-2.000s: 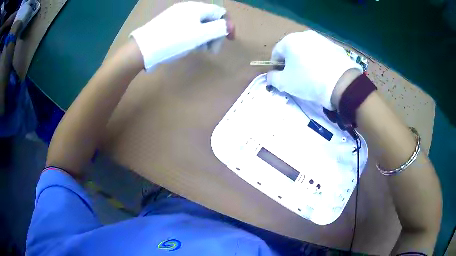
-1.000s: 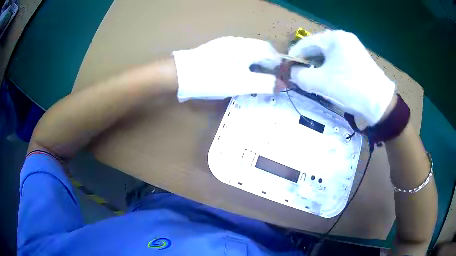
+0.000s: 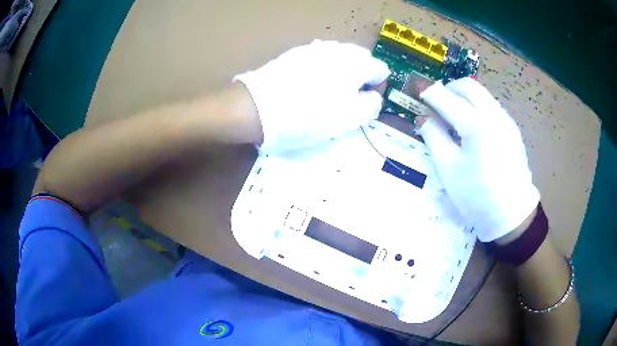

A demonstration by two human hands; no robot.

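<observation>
A green circuit board [image 3: 396, 64] with a yellow port row [image 3: 414, 40] lies just beyond the white router housing [image 3: 338, 203]. My gloved left hand [image 3: 318, 94] has its fingertips at the board's left edge; what they hold is hidden. My gloved right hand [image 3: 473, 155] has bent fingers at the board's right and near edge. A narrow cream strip [image 3: 406, 102] runs over the board to the right fingers and seems held by them. A thin antenna lead [image 3: 371, 143] runs from a dark rectangle [image 3: 404, 173] in the housing towards the left fingertips.
Tan cardboard [image 3: 183, 40] with dark specks at the far right lies on a green bench [image 3: 64, 81]. A maroon wrist strap [image 3: 524, 238] is on my right wrist, its black cord [image 3: 460, 309] trailing by the housing's near right corner. A silver bracelet [image 3: 549, 305] is on that forearm.
My left hand has come in from the upper left to the board. The board, largely hidden before, now shows between both hands. The housing sits further left and lower in view.
</observation>
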